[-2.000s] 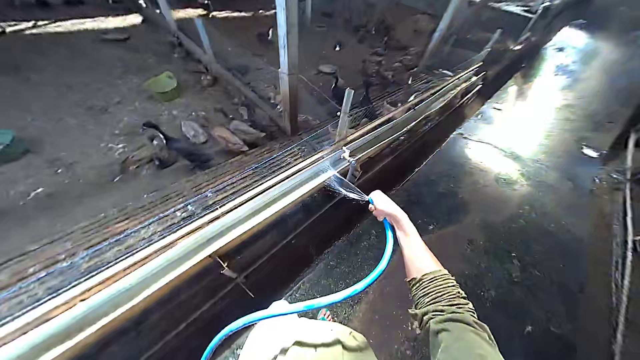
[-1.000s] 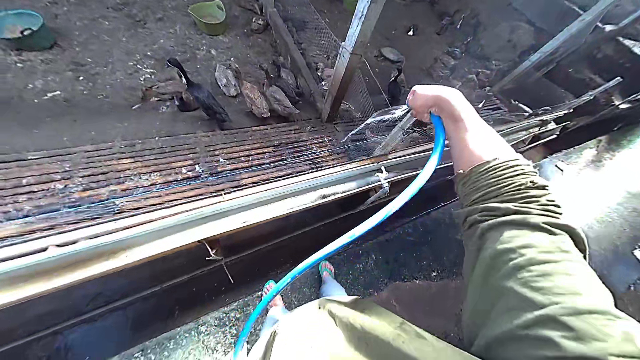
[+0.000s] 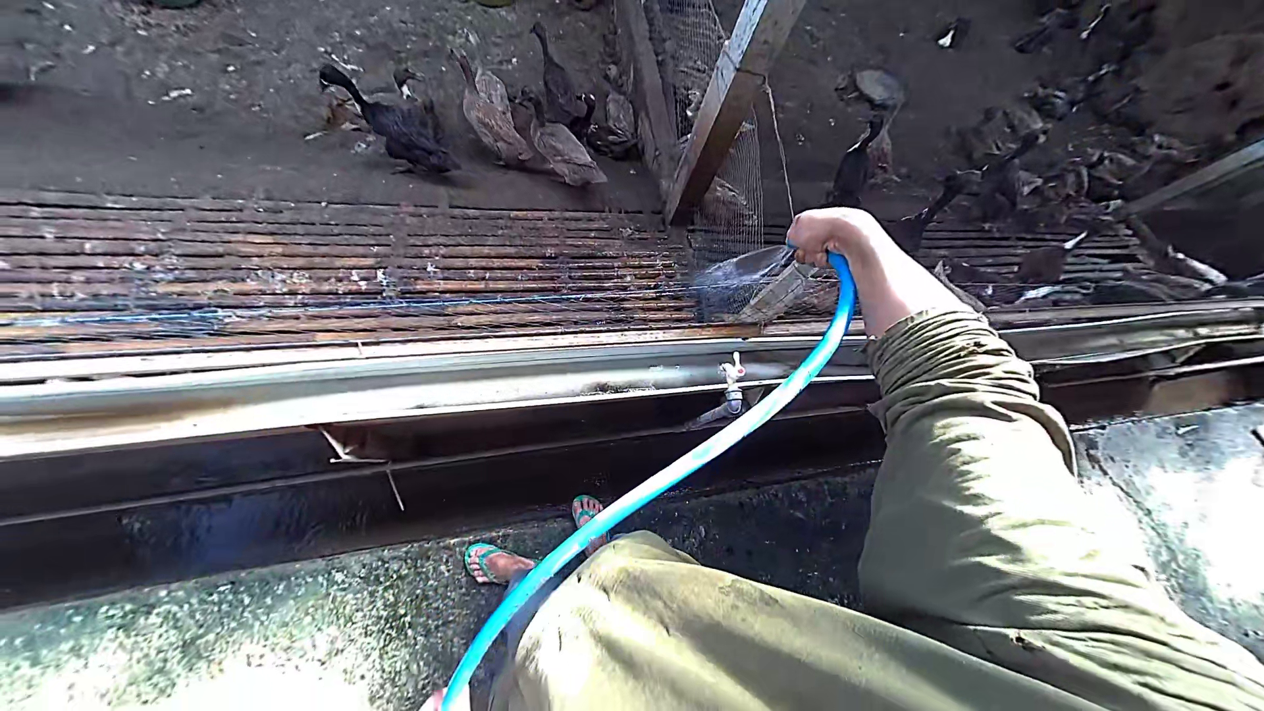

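My right hand [image 3: 828, 237] is closed around the end of a blue hose [image 3: 721, 441], above the edge of a slatted floor [image 3: 474, 262]. Water [image 3: 739, 276] sprays leftward from the hose end onto the slats, by a short slanted post [image 3: 777, 294]. The hose curves down across my front to the bottom edge. There a small bit of skin, perhaps my left hand [image 3: 432, 701], shows beside the hose; its fingers and grip cannot be made out. Under the spray runs a long pale trough [image 3: 326, 385], and a small valve [image 3: 733, 383] stands at its near side.
Several ducks [image 3: 405, 133] stand beyond the slats on dark ground, with more at the right. A wooden post [image 3: 731, 104] and wire netting [image 3: 746, 188] rise behind the slats. A dark channel [image 3: 247, 518] runs between the trough and the wet concrete walkway [image 3: 296, 632] where my sandalled feet are.
The view has turned toward the slatted floor. My right hand, close to the trough two seconds ago, is now out over the slats, with water still spraying from the hose.
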